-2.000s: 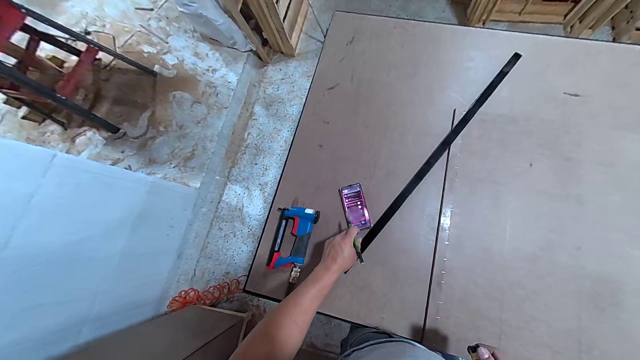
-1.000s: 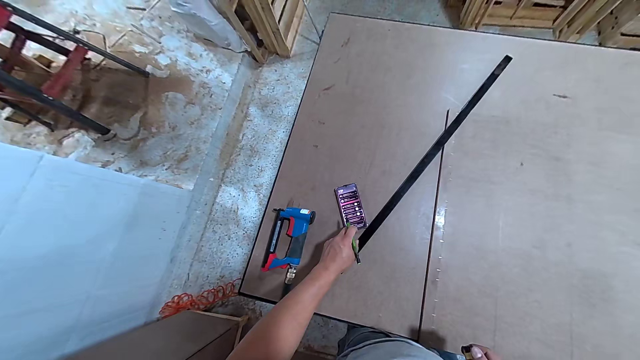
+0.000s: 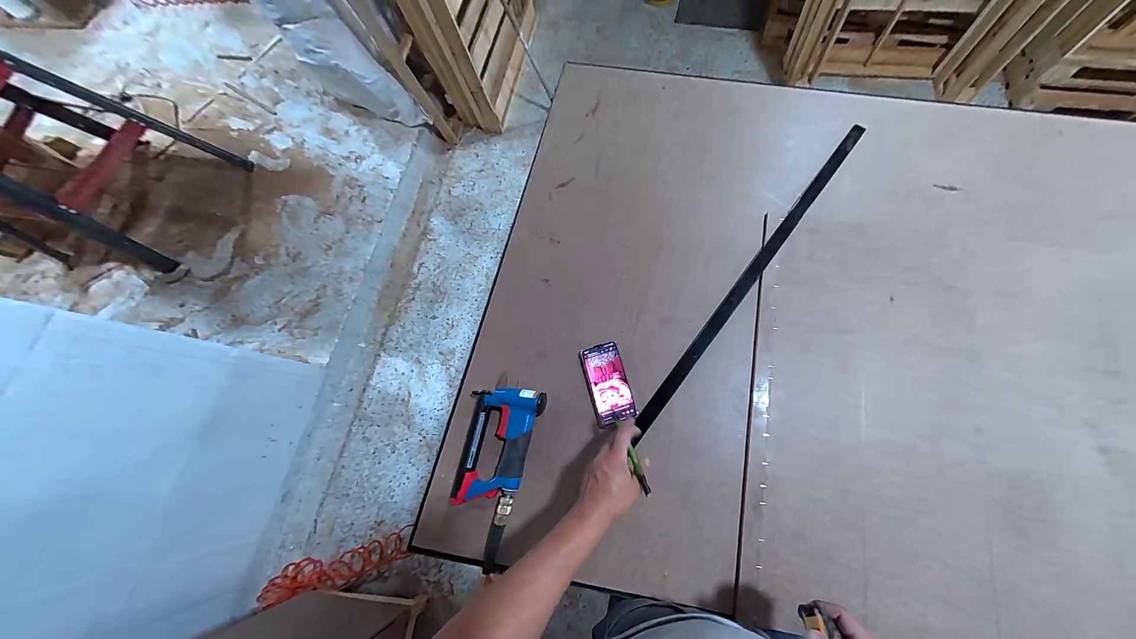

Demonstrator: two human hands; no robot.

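My left hand (image 3: 614,475) holds a green pencil-like marker (image 3: 638,470) at the lower end of a phone (image 3: 609,383) with its screen lit. Beside the fingers begins a long black bar (image 3: 750,282), which lies slantwise over the brown board (image 3: 657,222). Left of the phone rests a blue and red pneumatic stapler (image 3: 500,444), with an air hose fitted to it. My right hand (image 3: 839,619), partly cut off at the bottom edge, is on a small yellow and black tool (image 3: 813,619), perhaps a tape measure.
An orange coiled air hose (image 3: 333,568) hangs by the board's near left corner. Wooden crates (image 3: 470,53) stand beyond the far edge. At left are a white sheet-like surface (image 3: 151,461) and a red and black metal frame (image 3: 89,182). A narrow dark gap (image 3: 752,399) and staples run along the board.
The phone's screen picture has changed from a list to a pink and red image. My left hand stays by the phone; the bar and stapler have not plainly moved.
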